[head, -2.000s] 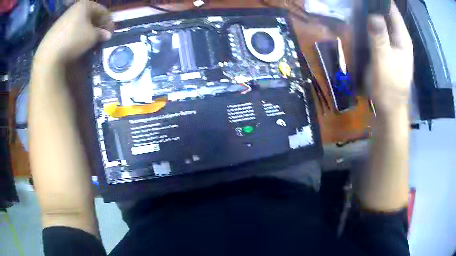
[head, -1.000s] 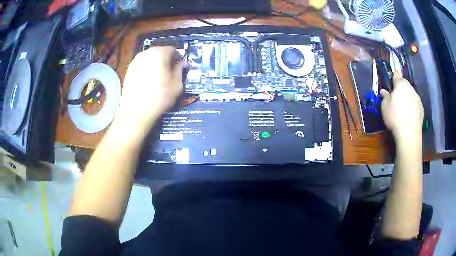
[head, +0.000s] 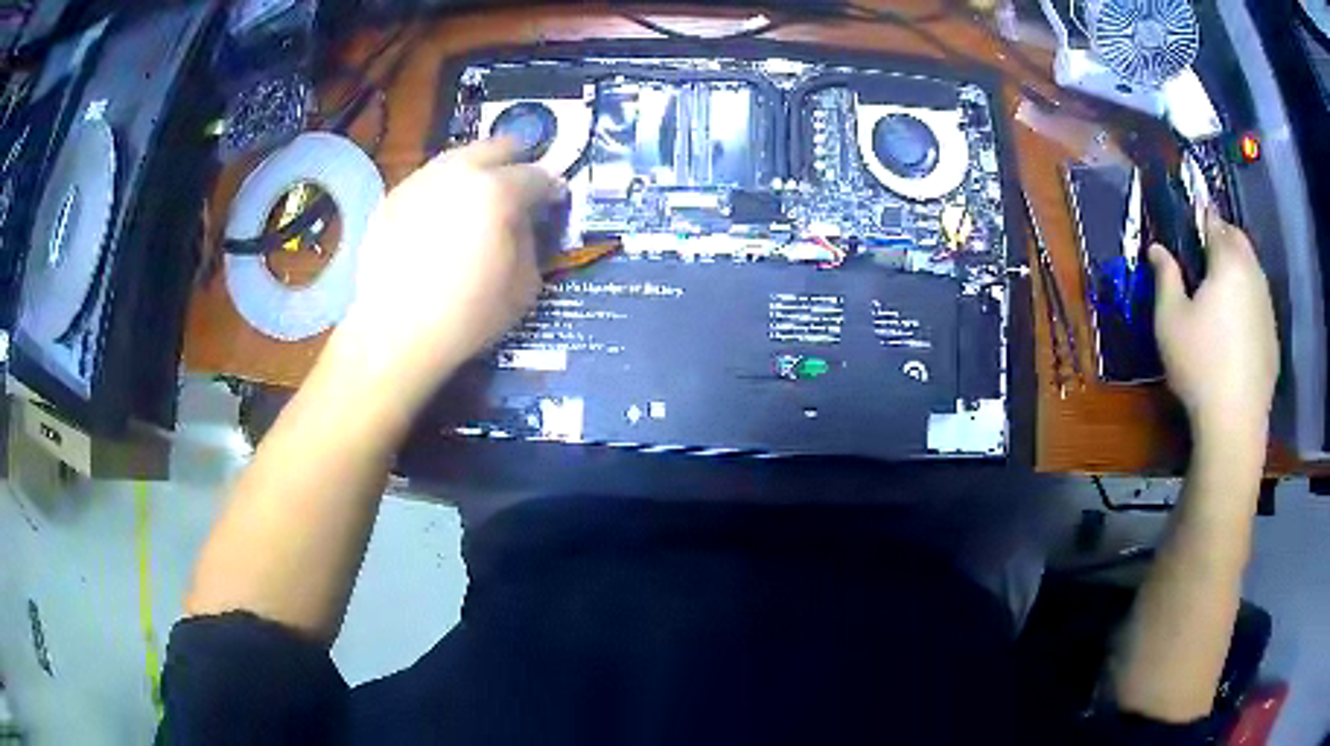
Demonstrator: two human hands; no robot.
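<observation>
An opened laptop (head: 1021, 372) lies at the bench's front edge, its black battery (head: 700, 328) nearest me. My left hand (head: 460, 255) is over its left side, fingers by the left fan (head: 528, 134); I cannot tell whether it holds anything. The right fan (head: 913, 149) and the heatsink pipes (head: 796, 131) show uncovered. Part of the orange ribbon cable (head: 581, 258) shows beside my left hand. My right hand (head: 1218, 313) is at the right, fingers around a dark, thick tool (head: 1167, 219), probably the electric screwdriver.
A white tape roll (head: 255, 299) lies at left. At right are a dark phone-like slab (head: 1097, 219), blue-handled scissors (head: 1120, 296), thin dark tools (head: 1053, 299) and a small white fan (head: 1145, 37). Cables run along the back.
My left hand came down from above the laptop's left corner to the left fan area. My right hand lowered with the dark tool to beside the slab. The view has shifted.
</observation>
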